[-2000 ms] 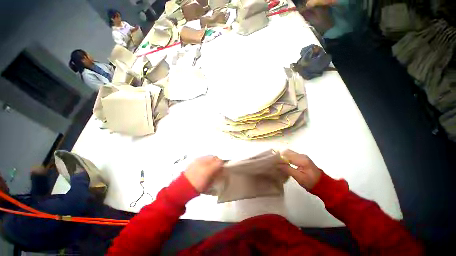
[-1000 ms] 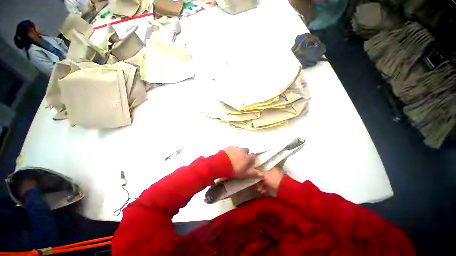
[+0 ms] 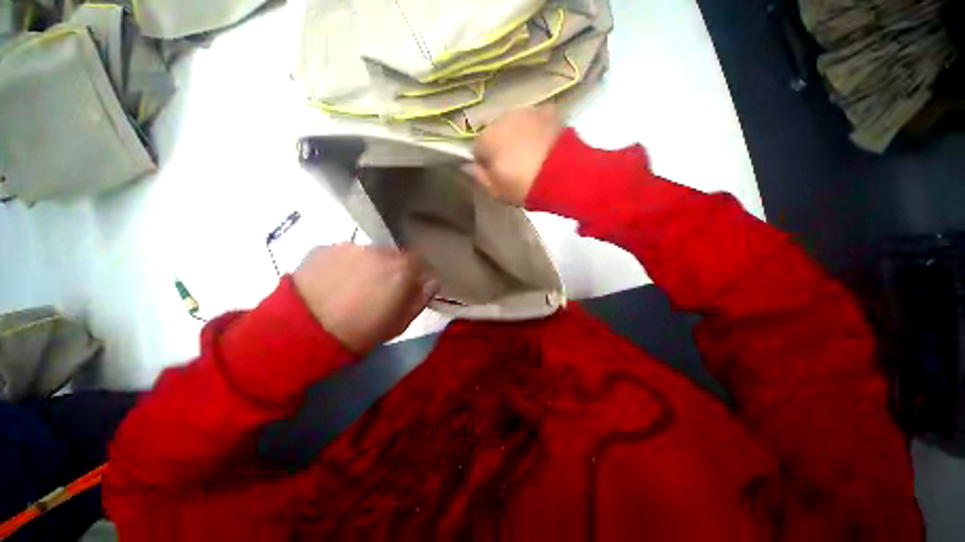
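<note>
A beige-grey bag body (image 3: 476, 238) is held at the table edge against my front, its mouth gaping towards me so the grey-beige lining shows. My left hand (image 3: 365, 291) grips the near-left rim. My right hand (image 3: 516, 154) grips the far-right rim. A dark, shiny spot (image 3: 309, 150) shows at the bag's far-left end, and a small fitting (image 3: 552, 300) at its near-right end. What my fingertips cover inside the rim is hidden.
A stack of yellow-edged beige pieces (image 3: 466, 64) lies just beyond the bag. More beige bags (image 3: 69, 111) lie at far left. A green-ended tool (image 3: 187, 296) and a small dark tool (image 3: 284, 227) lie left. Another beige bag (image 3: 42, 344) and orange cords (image 3: 53, 498) are at lower left.
The bag has turned and its mouth has opened wide. My hands have moved apart, the left to the near-left rim and the right to the far side. The view has tilted down closer.
</note>
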